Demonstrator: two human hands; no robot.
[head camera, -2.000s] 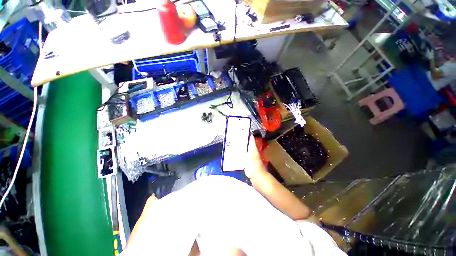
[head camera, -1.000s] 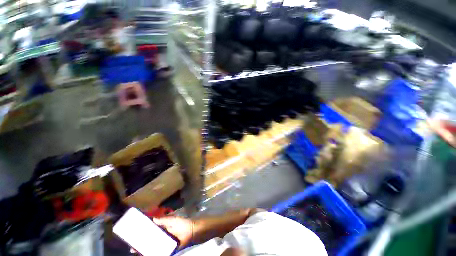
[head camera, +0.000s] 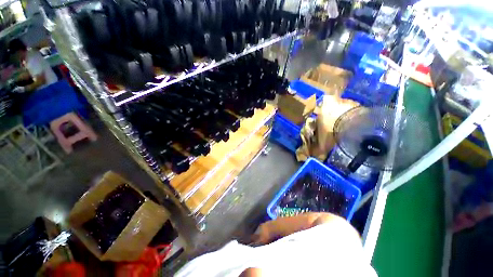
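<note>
Neither of my hands can be made out. A bare forearm shows at the bottom centre above my white clothing, with its hand hidden or out of the picture. The smartphone is not visible. Just beyond the forearm, a blue plastic bin (head camera: 354, 196) stands on the floor, holding a heap of small dark parts (head camera: 311, 195) with some green bits at its near edge. An open cardboard carton (head camera: 127, 241) at lower left holds dark parts.
A wire rack (head camera: 178, 86) bears rows of black parts. A pedestal fan (head camera: 373, 145) stands by the green conveyor (head camera: 408, 216). Brown paper wrapping (head camera: 327, 121), blue bins (head camera: 284, 132) and a pink stool (head camera: 74, 131) are farther off. Red bags (head camera: 146, 262) lie lower left.
The view has swung right, away from the bench, towards the rack, blue bin and conveyor. The phone in my right hand was visible earlier and no longer shows.
</note>
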